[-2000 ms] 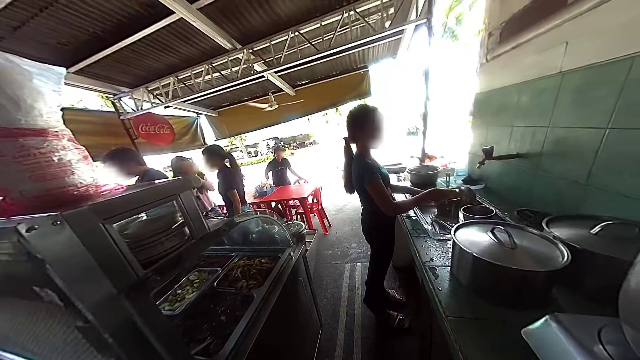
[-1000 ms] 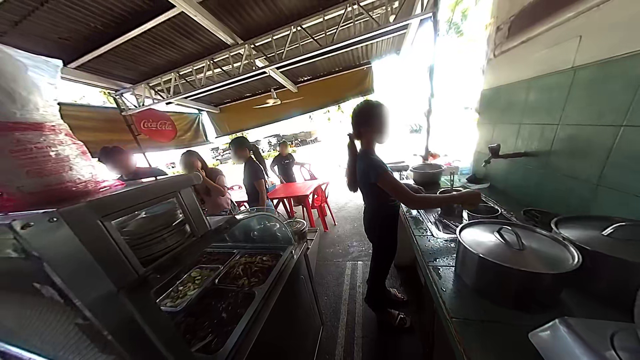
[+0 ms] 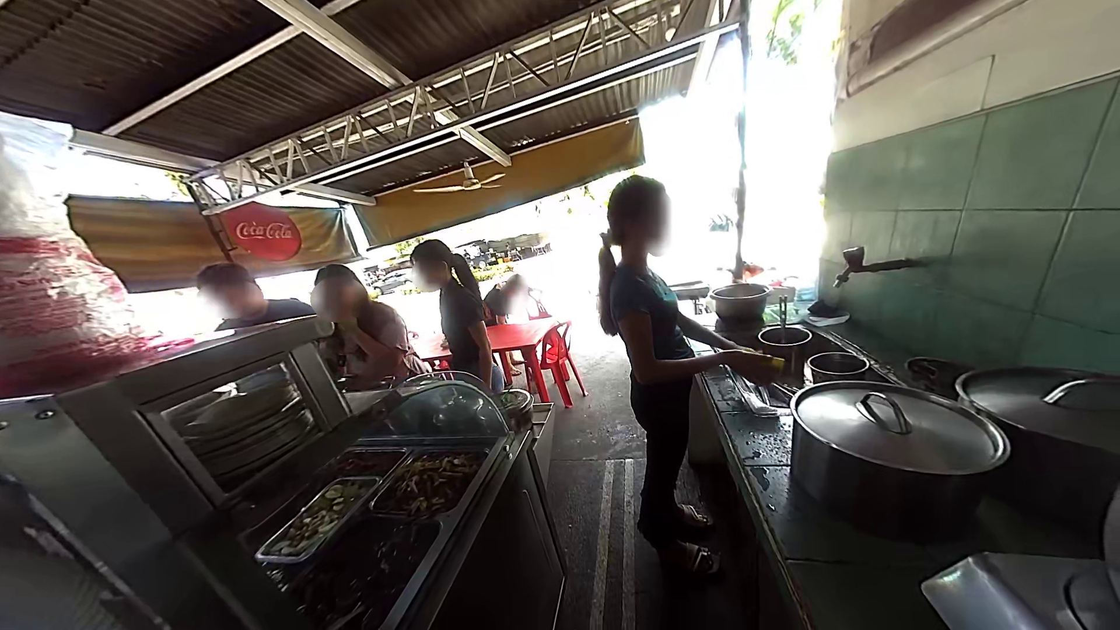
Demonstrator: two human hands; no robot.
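Neither of my hands shows in the head view. On the right, a large lidded metal pot [image 3: 899,420] rests on the dark tiled counter [image 3: 770,525], with a second lidded pot [image 3: 1050,407] beside it. Behind them stand smaller open pots [image 3: 837,366]. A person [image 3: 652,350] stands at the counter's far part and holds a small yellowish thing [image 3: 772,361], not clear enough to name. On the left, a glass-fronted food display [image 3: 451,411] holds metal trays of cooked food [image 3: 430,483] and a tray of pale and green food pieces [image 3: 320,518].
A narrow floor aisle [image 3: 612,525] runs between display and counter. Several people are around the red table [image 3: 516,336] and a red chair [image 3: 556,350]. A wall tap [image 3: 853,262] juts from green tiles. Plastic-wrapped stacks [image 3: 52,289] stand at far left; a metal piece [image 3: 989,595] is at lower right.
The person at the counter has drawn the outstretched arm back from the pots; both their hands are now together near the body. The person at the far side of the red table now bends low.
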